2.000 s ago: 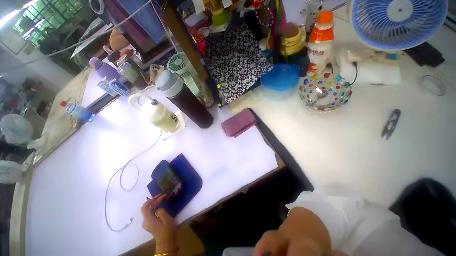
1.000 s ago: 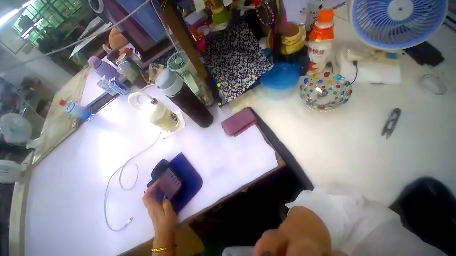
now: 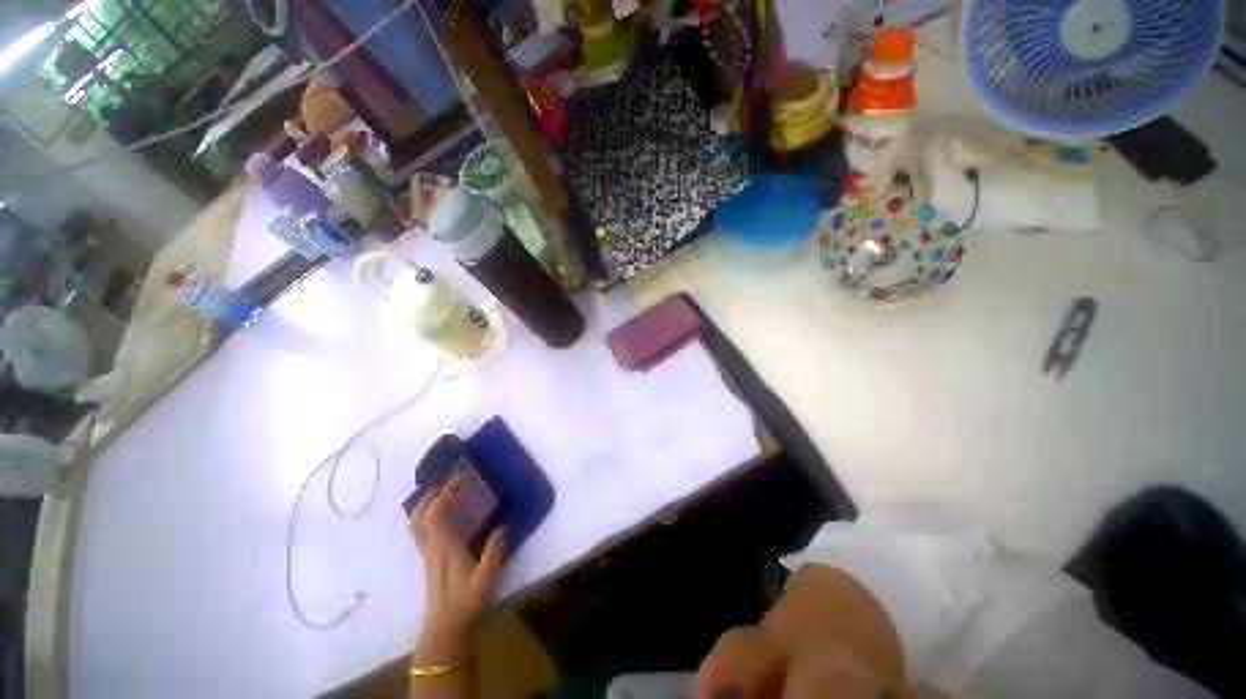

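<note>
A dark smartphone (image 3: 474,494) with a lit screen lies on a navy flat case (image 3: 525,481) on the white-covered side table. My left hand (image 3: 454,563) is over its lower part, fingers apart, with fingertips on the screen and the thumb at the near right edge. A gold bracelet is on that wrist. My right hand (image 3: 779,669) is at the bottom edge, partly cut off and blurred. A small dark spot shows at its fingers; whether it holds anything cannot be told.
A thin white cable (image 3: 328,471) lies left of the phone. A pink case (image 3: 653,335), dark tumbler (image 3: 519,280) and cream bottle (image 3: 444,317) stand or lie beyond. On the right table are snips (image 3: 1070,337), a dotted bowl (image 3: 891,253), blue-lidded tub (image 3: 768,219) and fan (image 3: 1093,62).
My left hand has moved slightly right and its fingers now reach over the phone screen. The screen's picture changed from the first frame. My right hand has not visibly moved.
</note>
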